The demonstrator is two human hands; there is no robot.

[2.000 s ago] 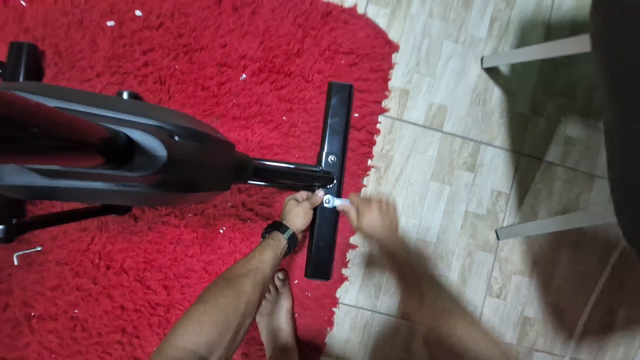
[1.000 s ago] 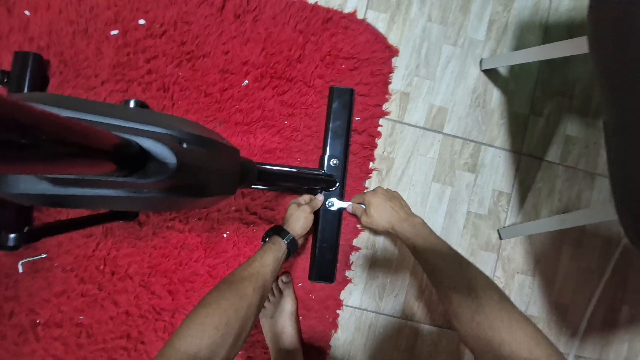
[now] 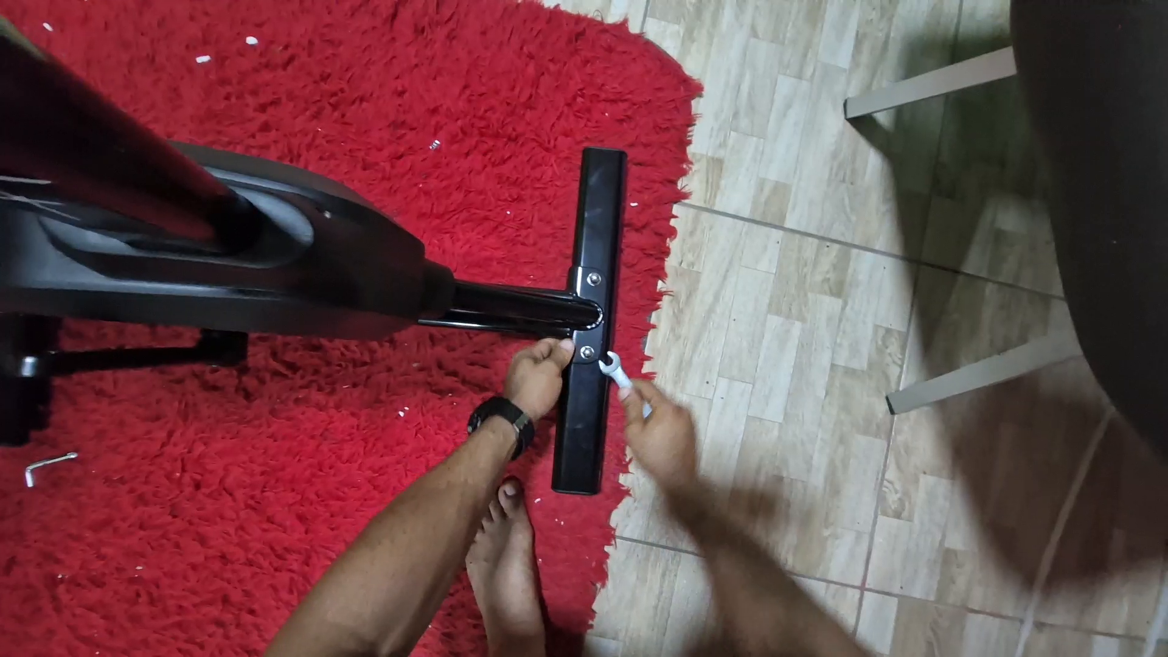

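Observation:
A black metal stabilizer bar (image 3: 599,210) lies crosswise at the end of the black frame tube (image 3: 511,308) of what looks like an exercise bike (image 3: 319,265). Two bolts show on its bracket, an upper one (image 3: 594,279) and a lower one (image 3: 587,352). The fingertips of my left hand (image 3: 537,379) touch the bracket's near left edge beside the lower bolt; whether they pinch something under it is hidden. My right hand (image 3: 659,429) holds a silver open-end wrench (image 3: 617,370), its jaw just right of the lower bolt, off the bolt head.
A shaggy red rug (image 3: 301,456) lies under the bike. An L-shaped hex key (image 3: 50,464) rests on it at the left, and small white scraps are scattered about. My bare foot (image 3: 507,566) is near the bar. Tiled floor (image 3: 776,301) and a chair's legs (image 3: 931,84) are at the right.
The wrench was on the lower bolt one second ago; it has come off to the right and now points at an angle. My left hand stays at the bracket.

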